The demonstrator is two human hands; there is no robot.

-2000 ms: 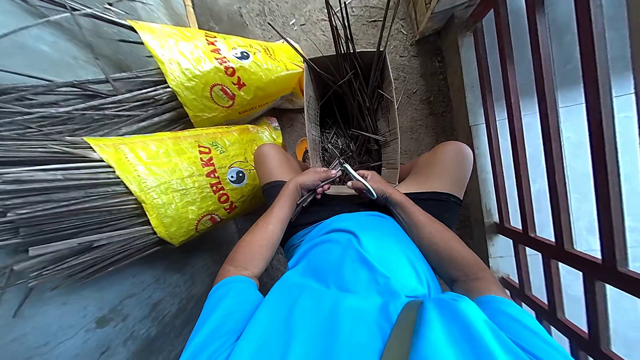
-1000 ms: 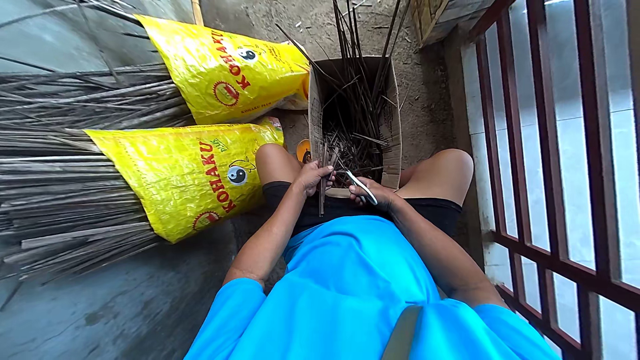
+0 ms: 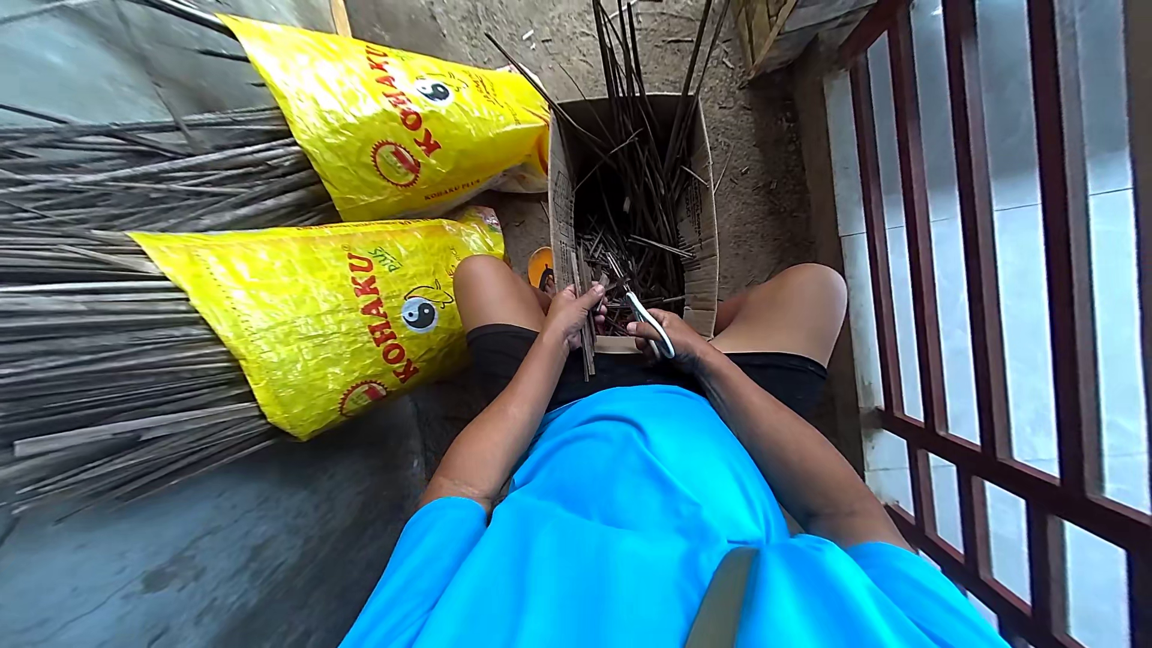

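Note:
My left hand (image 3: pixel 578 313) grips a few thin brown sticks (image 3: pixel 588 346), which stand nearly upright in the view at the near left corner of the cardboard box (image 3: pixel 562 193). In my right hand (image 3: pixel 668 337) is a pair of pruning shears (image 3: pixel 650 322) with white handles, its tip pointing up and left over the box, close to the left hand's fingers. Short cut pieces and long dark sticks (image 3: pixel 643 135) fill part of the box, which stands between my knees. Whether the blades touch a stick cannot be told.
Two yellow woven sacks (image 3: pixel 306 315) at the left hold thick bundles of long sticks (image 3: pixel 117 360). A dark red metal railing (image 3: pixel 967 234) runs along the right. A wooden crate (image 3: pixel 765 31) stands beyond the box. Something orange (image 3: pixel 540 265) lies by the left knee.
The sticks in my left hand were slanted two seconds ago and now stand nearly upright. The shears in my right hand have turned so that their handles point more toward me.

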